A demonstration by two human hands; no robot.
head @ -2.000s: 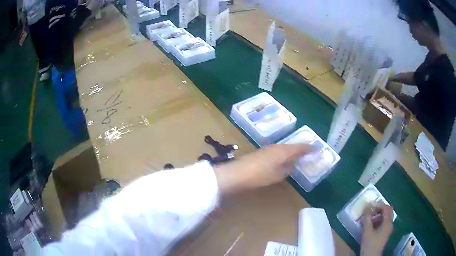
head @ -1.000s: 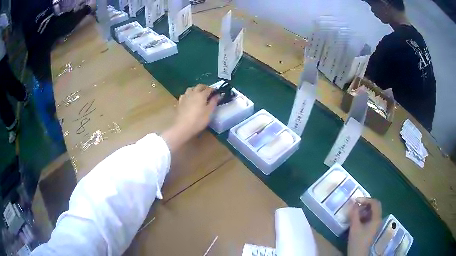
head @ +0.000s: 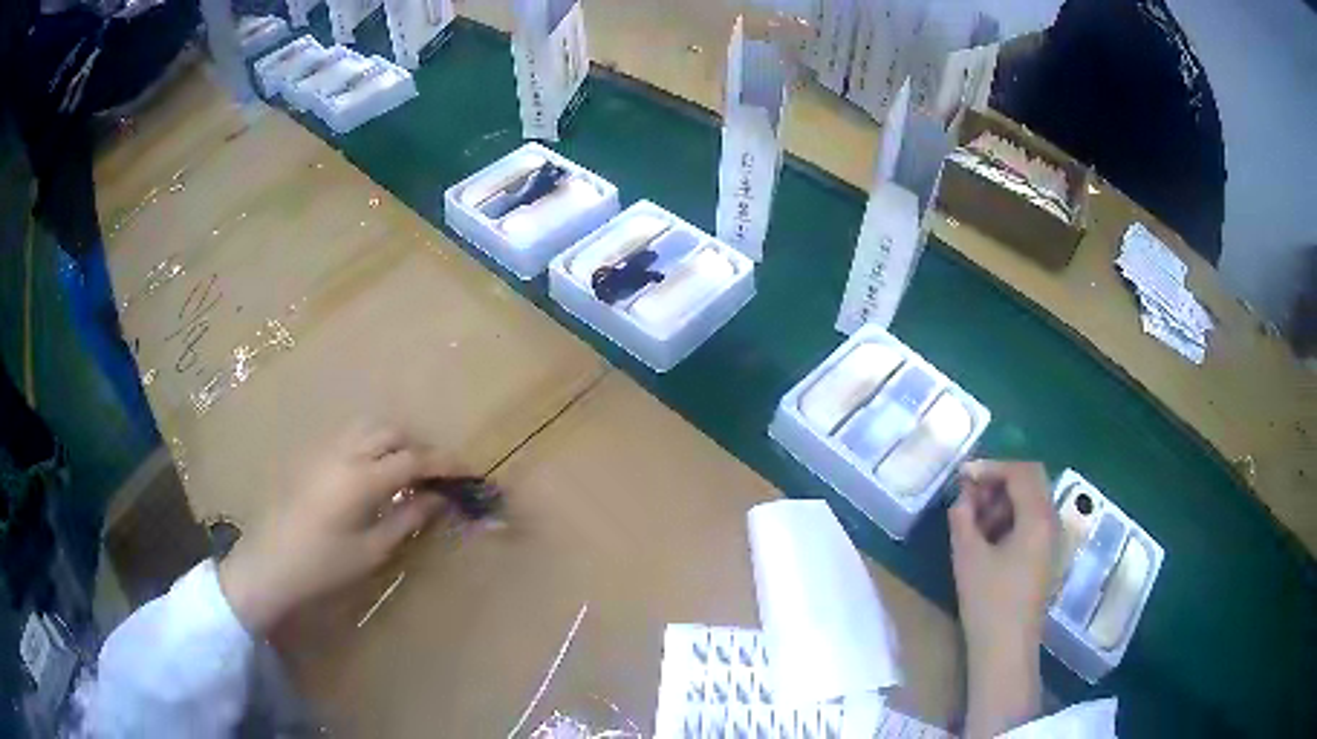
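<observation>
My left hand (head: pixel 340 520), blurred, is over the near bench with its fingertips closed on a dark cable bundle (head: pixel 470 500). My right hand (head: pixel 1004 541) is curled beside a white tray (head: pixel 881 433) on the belt; whether it holds something small cannot be told. That tray shows pale, rounded items. Two trays further up, one nearer (head: pixel 653 289) and one behind it (head: pixel 530 210), each have a dark cable bundle on top. A tray (head: pixel 1102 578) right of my right hand holds an item with a black round spot. A label sheet (head: pixel 708 679) and curled white paper (head: pixel 816 592) lie on the bench.
White printed boxes (head: pixel 884 238) stand upright along the green belt (head: pixel 1011 361). More trays (head: pixel 347 90) are at the far left. An open brown carton (head: pixel 1011 195) and white slips (head: pixel 1163 289) are on the far bench. A person in dark clothing (head: pixel 1119 87) is behind it.
The trays now appear further left and higher. My left hand has left a tray and come back to the near bench, now with a cable bundle. My right hand has moved off the tray's edge.
</observation>
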